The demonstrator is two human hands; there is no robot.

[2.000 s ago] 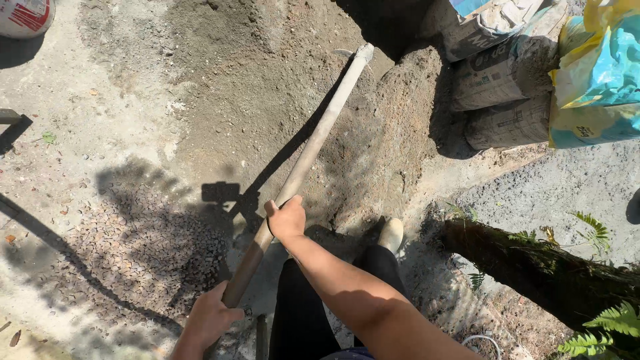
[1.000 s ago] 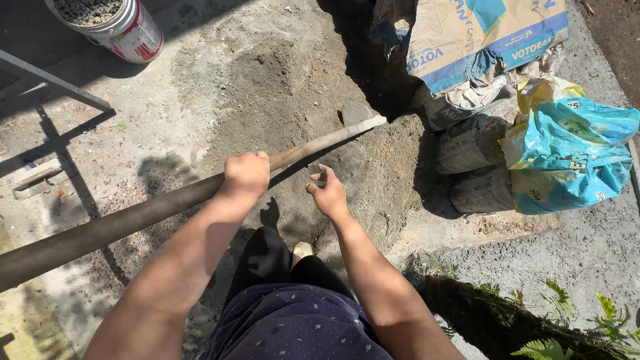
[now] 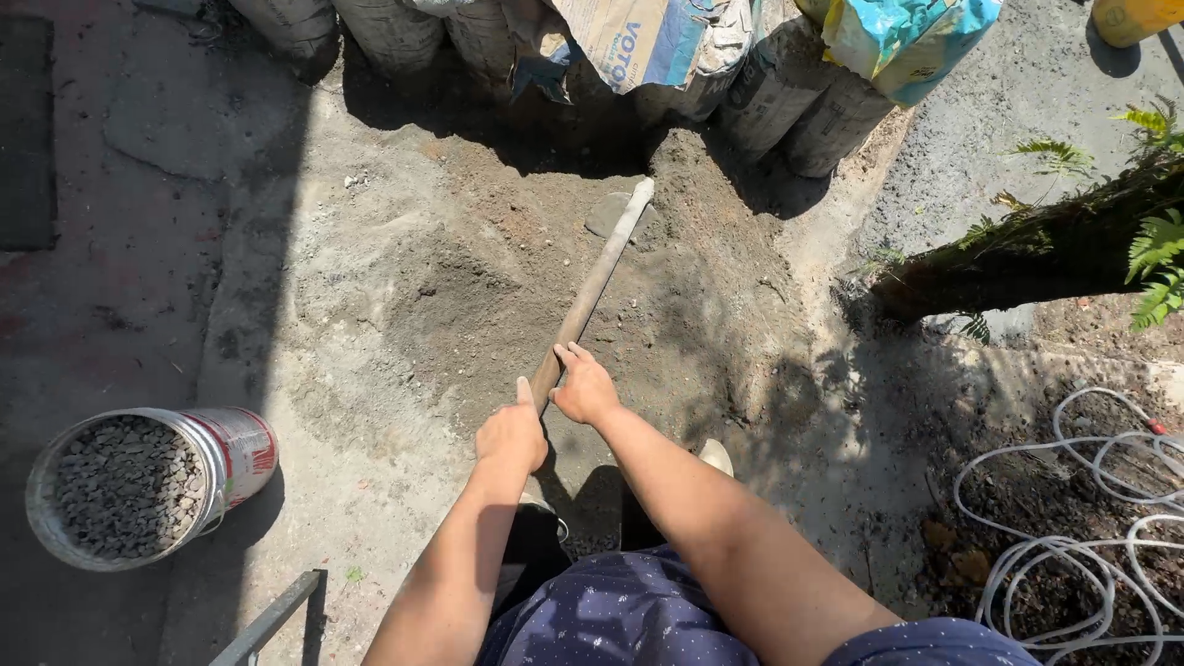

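Both my hands are on a long wooden tool handle point(image 3: 597, 277) that slants up and away over a pile of sand point(image 3: 444, 287). My left hand point(image 3: 511, 433) is closed round its near part, thumb lying along the wood. Just ahead, my right hand point(image 3: 585, 384) touches the handle from the right side, fingertips on top; how firmly it grips cannot be told. At the handle's far end a greyish metal blade point(image 3: 610, 215) lies partly in the sand, near the shaded hollow before the bags.
Cement bags point(image 3: 777, 92) line the far side. A bucket of gravel point(image 3: 129, 486) stands at the left, near a metal bar point(image 3: 273, 618). On the right are a fern-grown trunk point(image 3: 1017, 264) and a coiled white hose point(image 3: 1045, 546). A yellow container point(image 3: 1124, 20) is at top right.
The handle has swung from lying crosswise to pointing away from me. My right hand, off the handle one second ago, is now against it. The view has shifted and turned.
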